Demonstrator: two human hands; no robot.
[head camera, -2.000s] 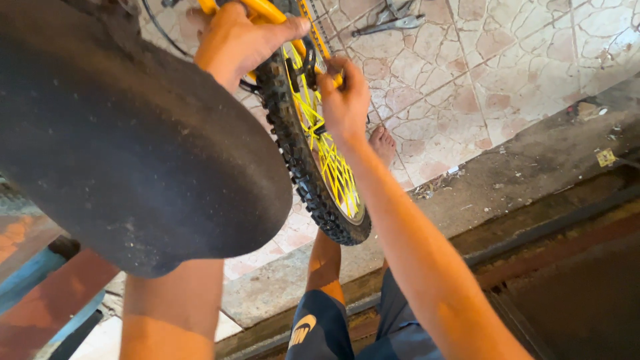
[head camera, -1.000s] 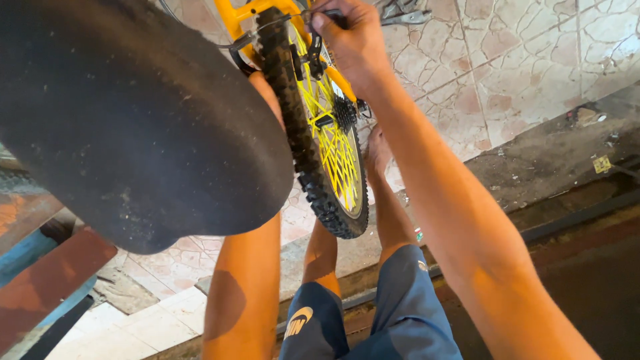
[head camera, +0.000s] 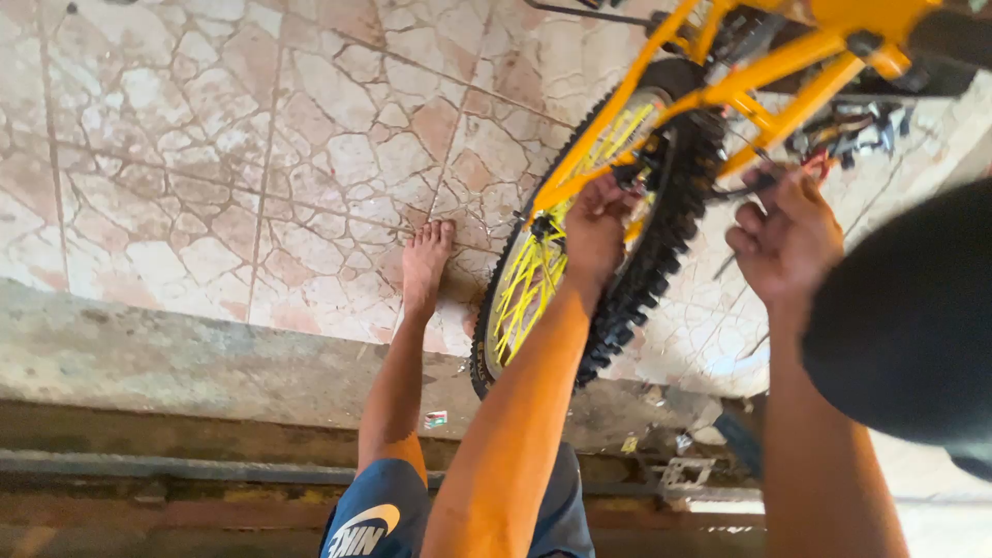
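Observation:
The rear wheel's knobby black tire (head camera: 620,318), with yellow spokes (head camera: 527,291), stands within the yellow bicycle frame (head camera: 775,74). On the wheel's left side, my left hand (head camera: 597,225) has its fingers curled at a dark brake part (head camera: 659,159); its grip is partly hidden. Across the tire, my right hand (head camera: 790,232) pinches the end of a thin dark brake part (head camera: 732,191), slightly blurred. The black saddle (head camera: 907,318) covers part of the right forearm.
Several metal tools (head camera: 860,132) lie on the tiled floor (head camera: 349,155) beyond the right hand. A bare foot (head camera: 428,260) is left of the wheel. A concrete ledge (head camera: 194,356) and a dark channel (head camera: 194,511) run below, with scraps of litter near the wheel.
The view has swung strongly, so the saddle is now on the right. My left hand, hidden behind the tire one second ago, now shows at the wheel's left side.

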